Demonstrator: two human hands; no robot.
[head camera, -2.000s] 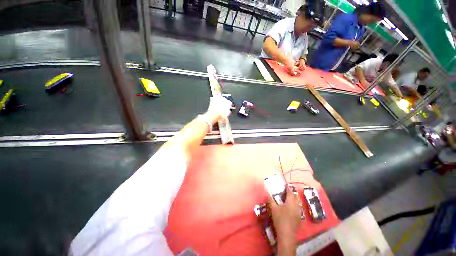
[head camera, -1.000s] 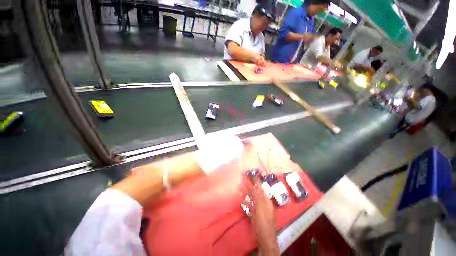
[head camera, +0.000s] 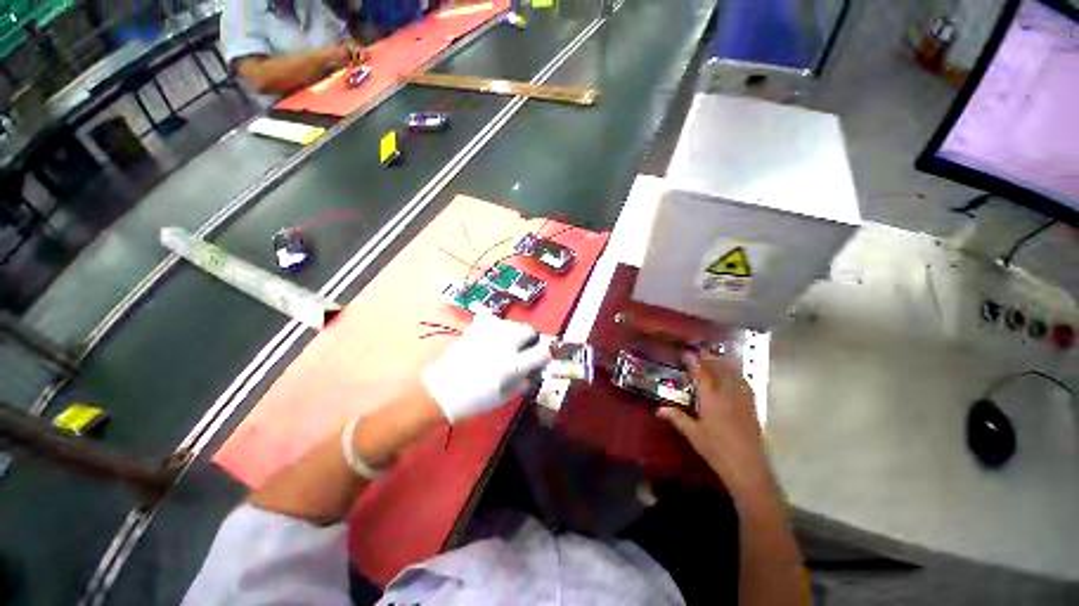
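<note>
My left hand [head camera: 483, 369], in a white glove, holds a small wired module [head camera: 573, 360] by its end, over the edge between the red mat [head camera: 391, 355] and the dark red fixture plate [head camera: 592, 417]. My bare right hand [head camera: 716, 403] has its fingers on the end of another module [head camera: 653, 376] at the fixture plate, below the grey-white laser guard. Several modules, some showing green board [head camera: 503, 284], lie on the mat beyond my glove, with thin red leads trailing. One more module [head camera: 547, 251] lies near the mat's far corner.
The laser guard [head camera: 740, 255] stands behind the plate. A black mouse [head camera: 990, 432], control buttons [head camera: 1027, 322] and a monitor [head camera: 1018, 107] are at the right. Divider bars [head camera: 243, 275] and yellow parts [head camera: 391, 148] lie on the green belt [head camera: 343, 178]. A person's arm [head camera: 290, 69] is across it.
The view has swung right to the machine. My left hand has left the divider bar and mat and now holds a module. My right hand has moved from the mat modules to the fixture plate.
</note>
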